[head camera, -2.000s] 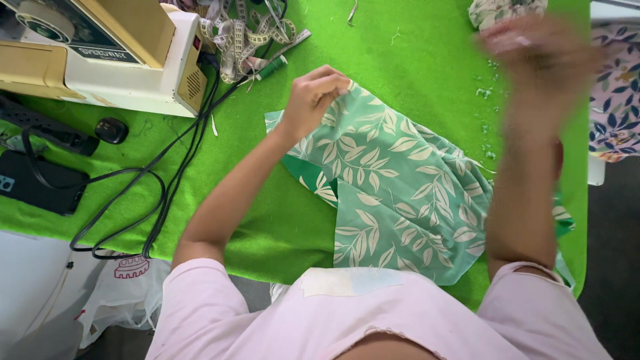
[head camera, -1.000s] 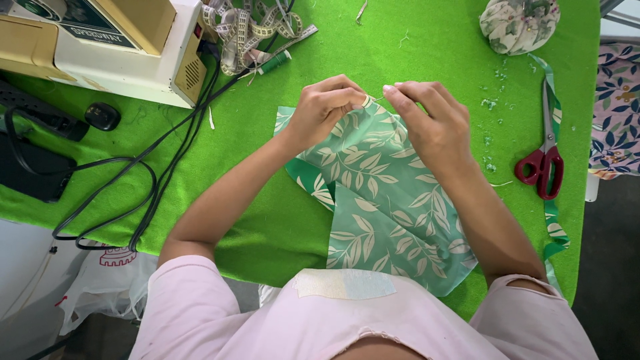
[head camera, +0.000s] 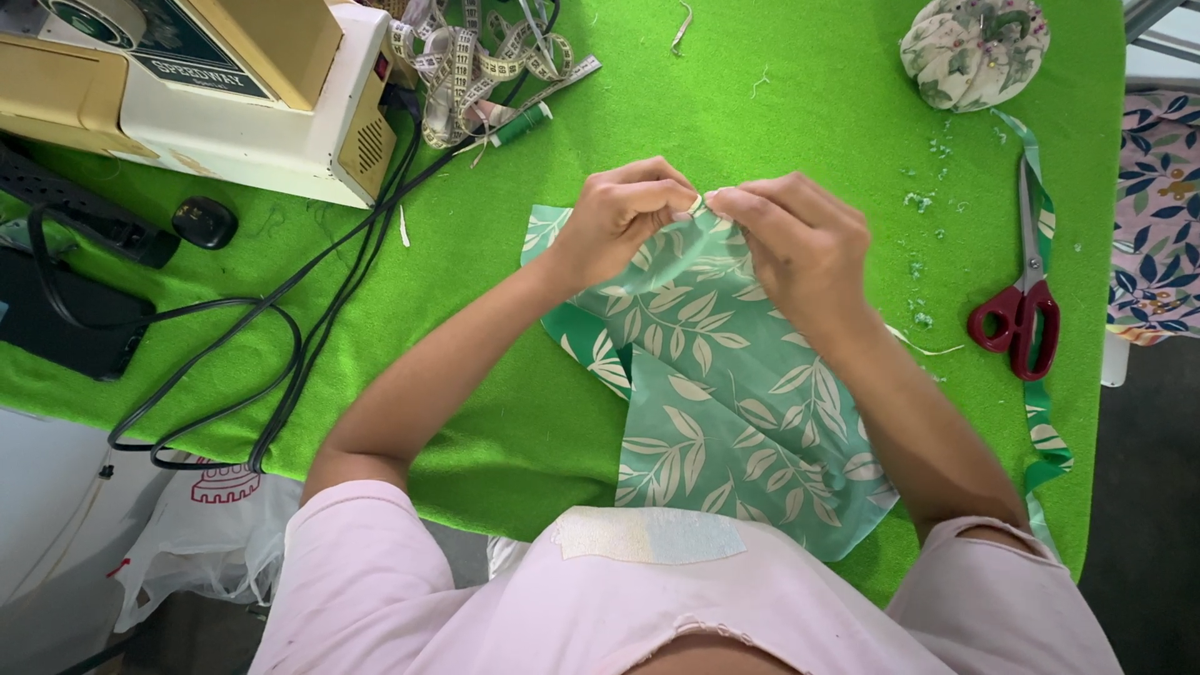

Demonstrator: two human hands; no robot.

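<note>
A green leaf-print fabric piece (head camera: 741,412) lies over the near part of the table, its upper edge raised between my hands. My left hand (head camera: 623,220) pinches that edge between thumb and fingers. Close beside it, my right hand (head camera: 806,244) pinches the same edge, the fingertips of both hands nearly touching. Whether a pin sits between the fingertips is too small to tell. Red-handled scissors (head camera: 1031,291) lie to the right on a narrow green fabric strip (head camera: 1045,431). A floral pincushion (head camera: 975,52) with pins stands at the upper right.
A sewing machine (head camera: 253,122) stands at the upper left. Near it are tape measures (head camera: 459,70), a green thread spool (head camera: 522,124), black cables (head camera: 309,272), a power strip (head camera: 84,206) and a dark phone (head camera: 75,314). Thread scraps (head camera: 919,202) dot the green cloth.
My right hand, blurred near the pincushion two seconds ago, has come down to the fabric edge beside my left hand. The left hand still holds the edge.
</note>
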